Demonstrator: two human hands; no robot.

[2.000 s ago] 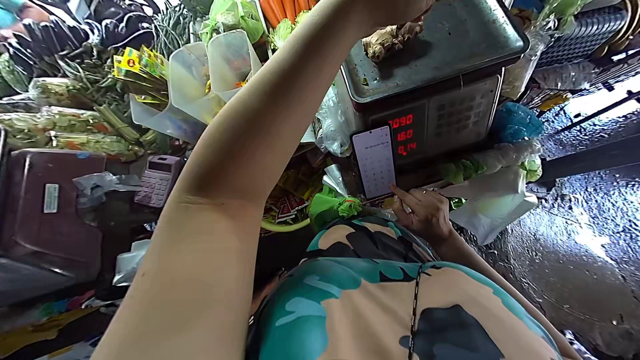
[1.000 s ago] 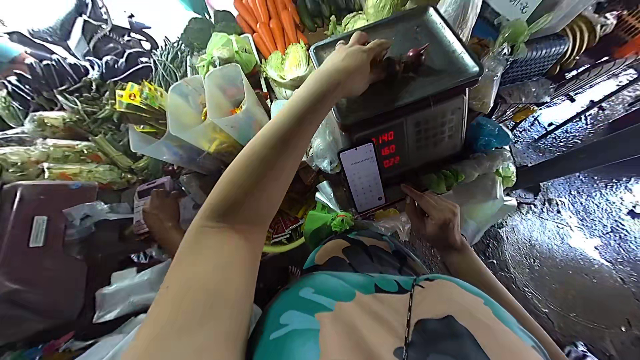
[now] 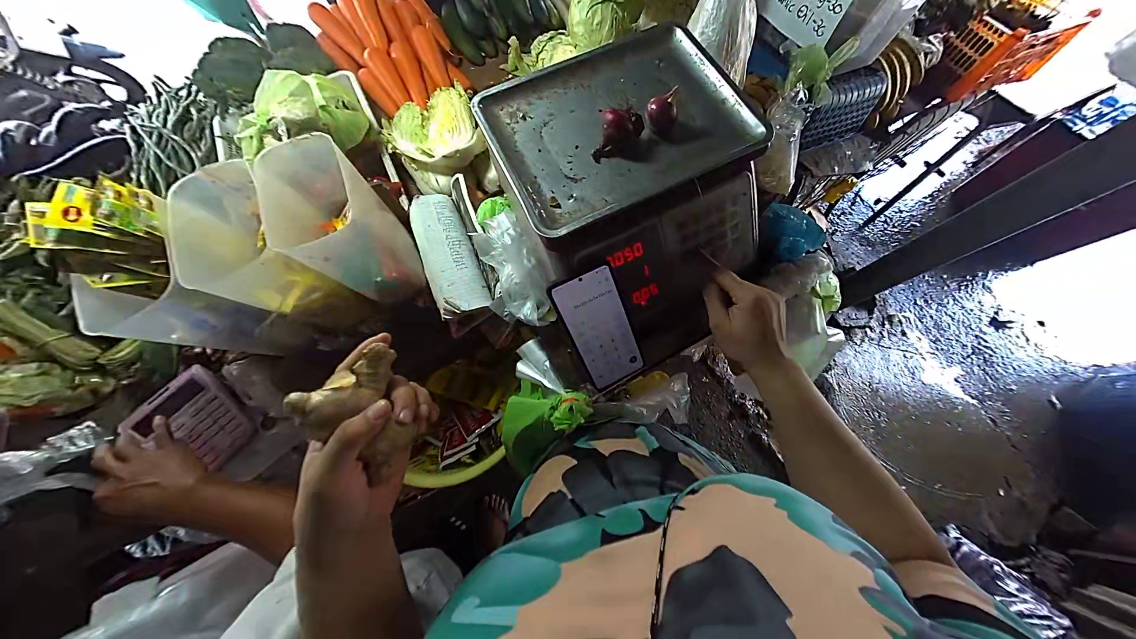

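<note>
My left hand [image 3: 359, 444] is closed around a knobby piece of ginger root [image 3: 342, 399], held up at left of centre. My right hand [image 3: 747, 318] is at the keypad of a digital scale [image 3: 710, 222], its index finger extended to the keys; nothing shows in its grip. On the scale's metal tray [image 3: 568, 169] lie small red onions [image 3: 662, 112]. Red digits glow on the display. A smartphone [image 3: 595, 328] with a calculator-like screen leans upright against the scale's front, below the display.
At left another person's hand [image 3: 155, 470] touches a pink calculator [image 3: 197, 417]. Translucent plastic holders [image 3: 213, 240] stand beyond. Carrots [image 3: 399, 53], cabbage and a napa cabbage [image 3: 437, 133] lie behind and beside the scale. Plastic bags hang at its right, above wet ground [image 3: 941, 399].
My left hand has moved from the tray down to the left with the ginger. The red onions stay on the tray. My right hand has risen to the keypad, and the displayed numbers differ.
</note>
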